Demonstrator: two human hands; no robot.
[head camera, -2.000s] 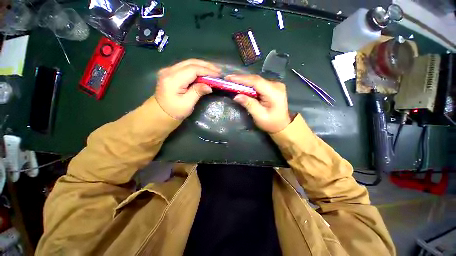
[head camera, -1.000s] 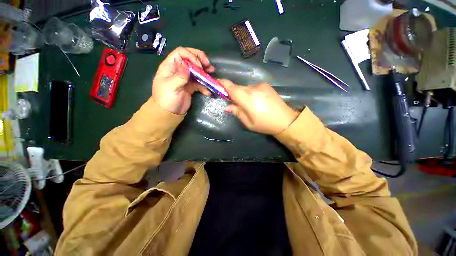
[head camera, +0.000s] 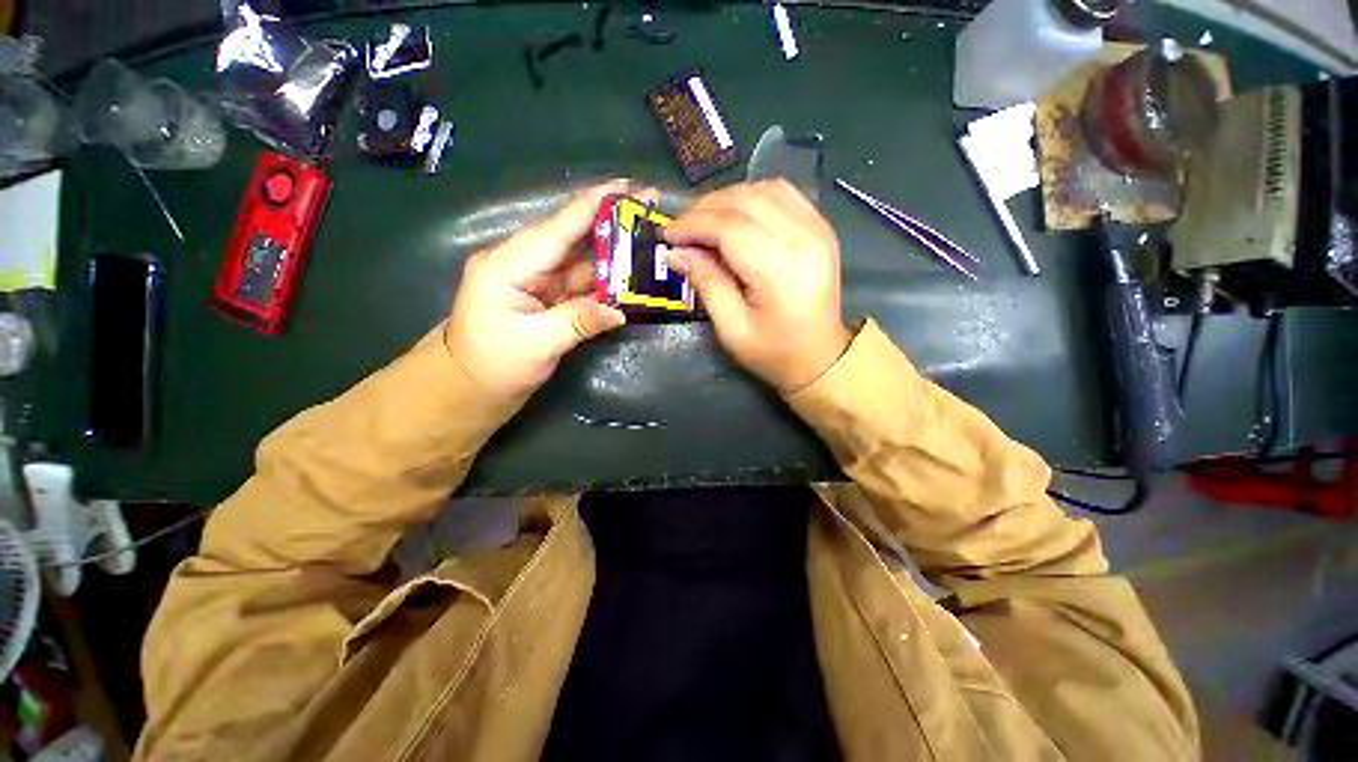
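A red phone (head camera: 651, 265) with a yellow-edged face around a dark screen is held above the green mat in front of me. My left hand (head camera: 521, 305) grips its left end, where part of the red keypad shows. My right hand (head camera: 769, 280) has its thumb and fingertips on the phone's right part, over the dark screen. The phone's right end is partly hidden by my right fingers.
A red housing (head camera: 273, 243) and a black phone-like slab (head camera: 122, 350) lie left. A brown-black block (head camera: 693, 125), clear film (head camera: 785, 158) and tweezers (head camera: 909, 228) lie beyond. A white bottle (head camera: 1028, 52), reel (head camera: 1147, 107) and soldering station (head camera: 1242, 182) stand right.
The red phone was seen edge-on between both hands. It is now turned so its yellow-edged face and dark screen show, and my right fingers have moved onto the face.
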